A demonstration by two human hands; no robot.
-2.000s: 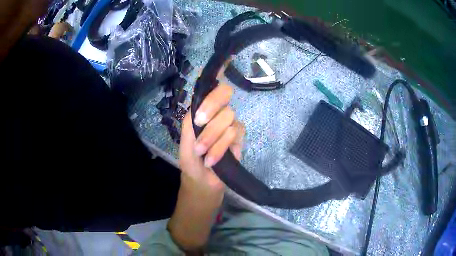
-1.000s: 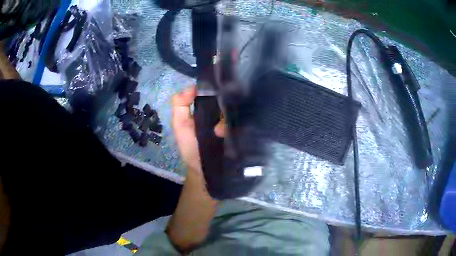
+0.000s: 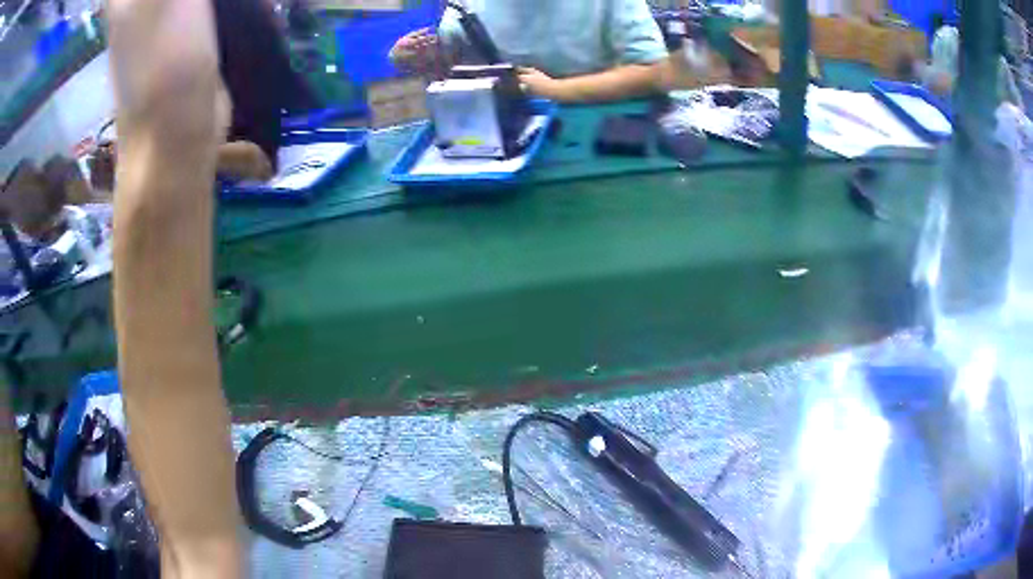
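A large bare forearm (image 3: 170,305), apparently my left one, rises along the left side. Its hand is cut off by the top edge. My right hand is out of view. A thin black headband (image 3: 252,492) with a small white piece (image 3: 306,515) lies on the silvery bench. The black screw plate (image 3: 464,551) is at the bottom edge, partly cut off. The black electric screwdriver (image 3: 657,492) lies to its right with its looped cord. A short green strip (image 3: 410,507) lies above the plate.
The green belt (image 3: 544,271) crosses beyond the bench, with a black curved part (image 3: 238,311) on it. Opposite, a person handles a boxed unit (image 3: 467,119) on a blue tray (image 3: 453,175). A blue bin (image 3: 940,475) is right, behind glare.
The view has swung up from the bench to the belt and the far side. The hand and the black band it held have left the view. A forearm now fills the left side.
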